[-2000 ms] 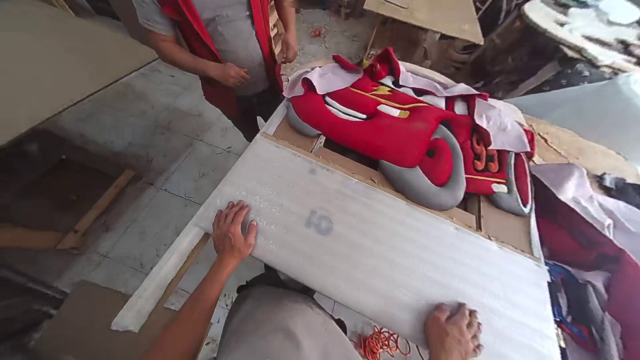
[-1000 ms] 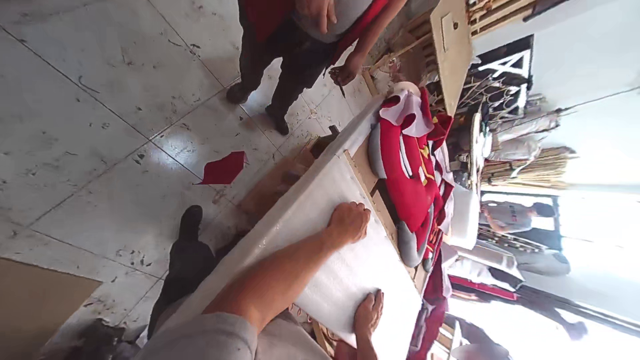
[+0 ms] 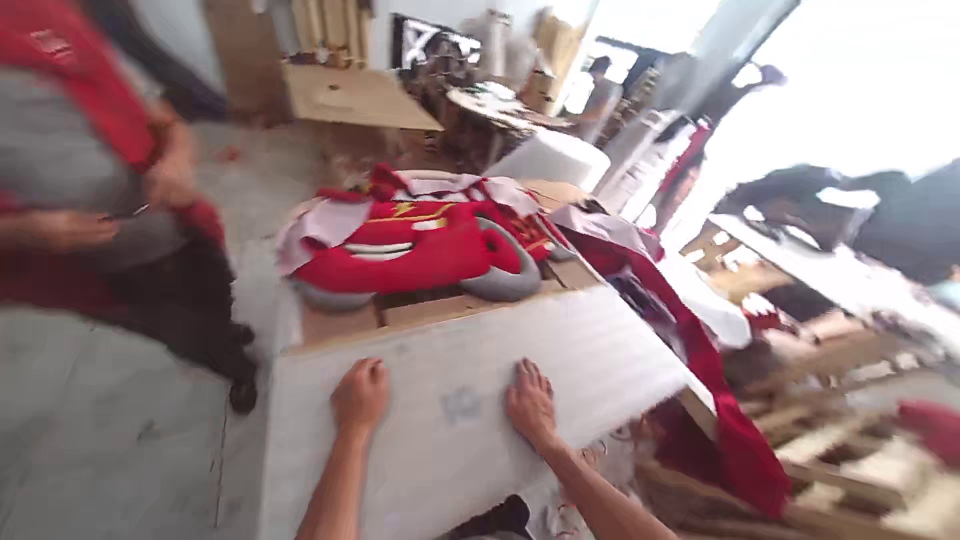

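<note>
A flat panel covered in white foam sheet [image 3: 450,457] lies before me, with a faint grey mark on its surface. Near its left side rests my left hand [image 3: 361,397], its fingers curled and nothing visible in it. My right hand [image 3: 531,401] lies on the sheet to the right of the mark, palm down and fingers extended. Beyond the panel's far edge, a padded red car-shaped upholstery piece [image 3: 442,251] with grey wheel shapes and pinkish fabric flaps sits on a cardboard-and-wood frame [image 3: 337,324].
At the left stands a person in red and grey [image 3: 82,172], hands in front of the body. Red fabric [image 3: 694,352] hangs along the right side. Wooden frames [image 3: 847,450] stand at the lower right. Farther back are a brown board [image 3: 360,97] and a white roll [image 3: 559,157].
The view has swung strongly. Both hands remain on the white sheet; my right hand now lies nearer my left than two seconds ago. The other person appears closer on the left.
</note>
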